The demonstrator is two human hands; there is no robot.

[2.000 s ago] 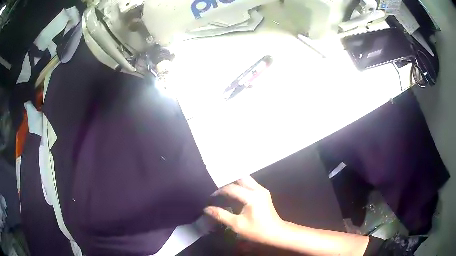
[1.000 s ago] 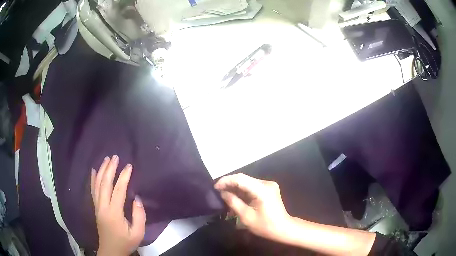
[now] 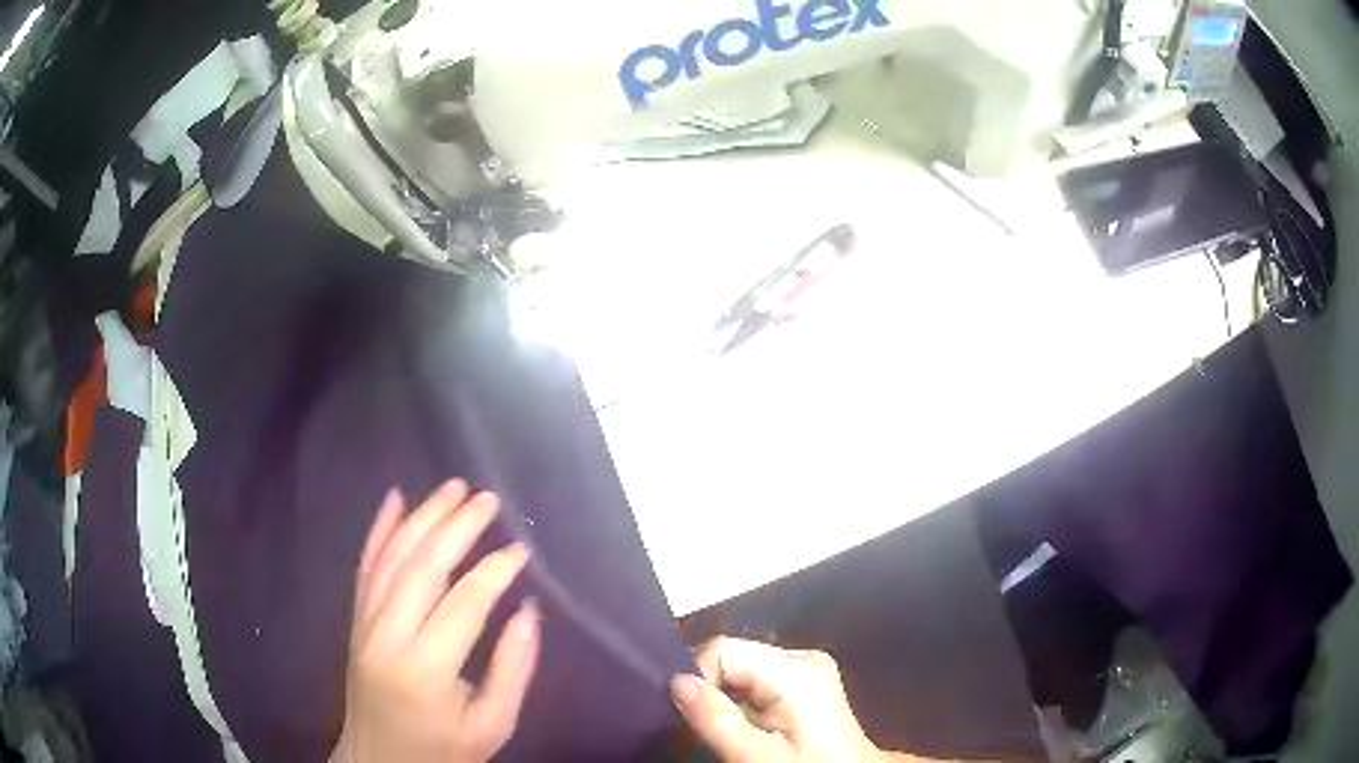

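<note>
A large dark purple fabric panel (image 3: 313, 418) covers the left side of the table and runs up to the needle area (image 3: 522, 246) of the cream machine head (image 3: 537, 60). My left hand (image 3: 447, 626) lies flat on the panel with its fingers apart. My right hand (image 3: 768, 701) pinches the panel's right edge between thumb and fingers, just below the table's front corner. A raised fold runs from the pinch up and left across the cloth. Thread snips (image 3: 787, 286) lie on the brightly lit table right of the needle.
Another dark panel (image 3: 1177, 522) hangs off the front edge at the right. A black rectangle (image 3: 1163, 209), perhaps a phone, and dark looped handles (image 3: 1294, 276) lie at the table's right end. An orange crate rim (image 3: 85, 410) and pale scraps (image 3: 187, 112) are at the left.
My left hand came into view, then moved right across the panel. My right hand took hold of the panel's edge and moved slightly down. The view has tilted, showing more of the machine head.
</note>
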